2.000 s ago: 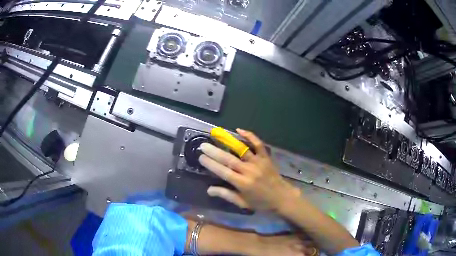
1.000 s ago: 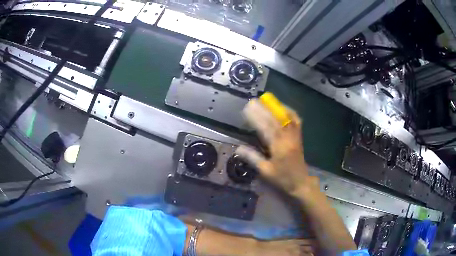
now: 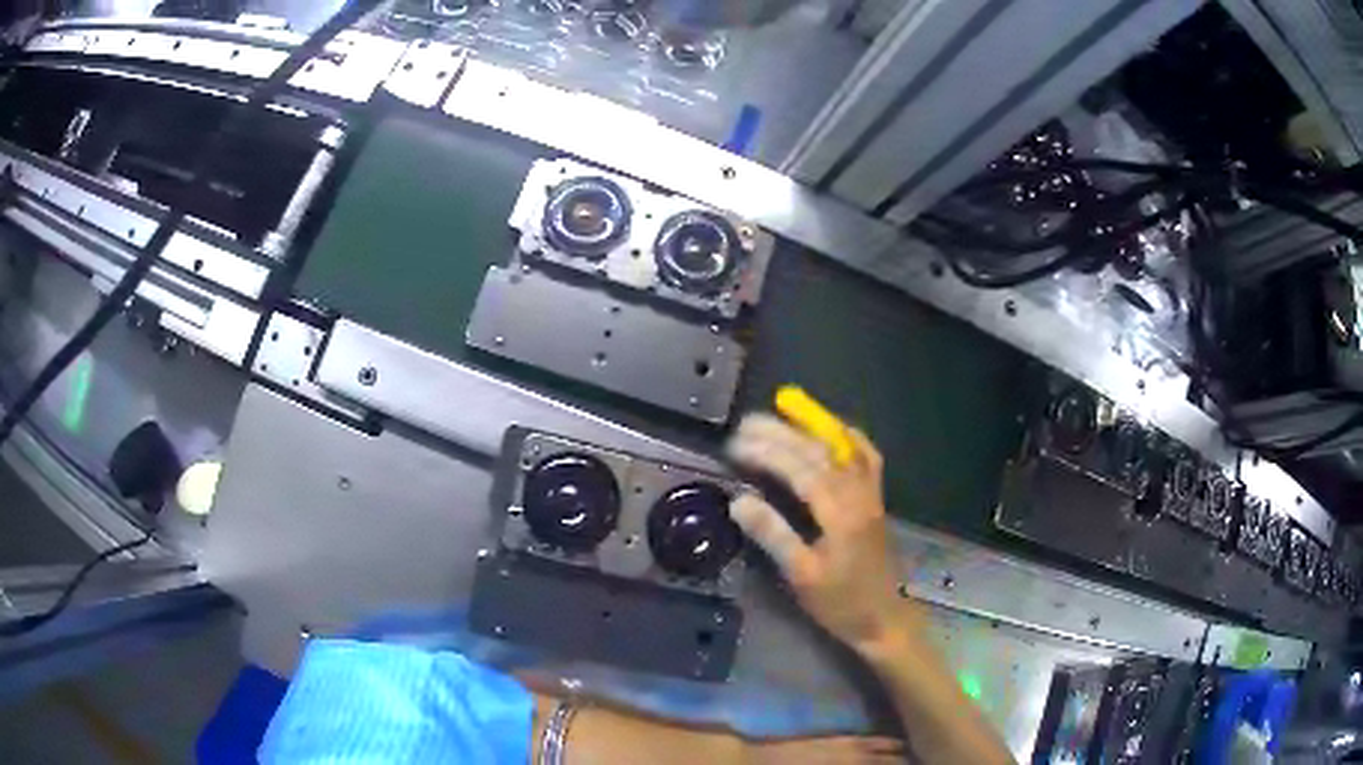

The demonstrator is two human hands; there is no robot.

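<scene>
A dark fixture (image 3: 606, 616) lies flat on the grey bench, with two black round speaker units (image 3: 570, 501) along its far edge. A second, lighter fixture (image 3: 598, 336) with two ringed units lies on the green conveyor belt. My right hand (image 3: 822, 516), slightly blurred, is over the rail at the right end of the bench fixture. It wears a yellow finger cot, its fingers are apart and it holds nothing visible. Its thumb is near the right speaker unit; contact cannot be told. My left hand (image 3: 837, 752) is at the bottom edge, mostly cut off.
A silver rail (image 3: 449, 392) separates bench and belt (image 3: 404, 224). Several fixtures (image 3: 1091, 516) stand in a row on the belt at right. More fixtures (image 3: 1121, 714) stand sideways at the lower right beside a blue bin (image 3: 1253, 714). Black cables (image 3: 1031, 247) hang behind the belt.
The belt fixture has moved right from its first position. My right hand left the bench fixture, reached to the belt fixture's right side, then came back nearer the bench fixture. The view has shifted slightly.
</scene>
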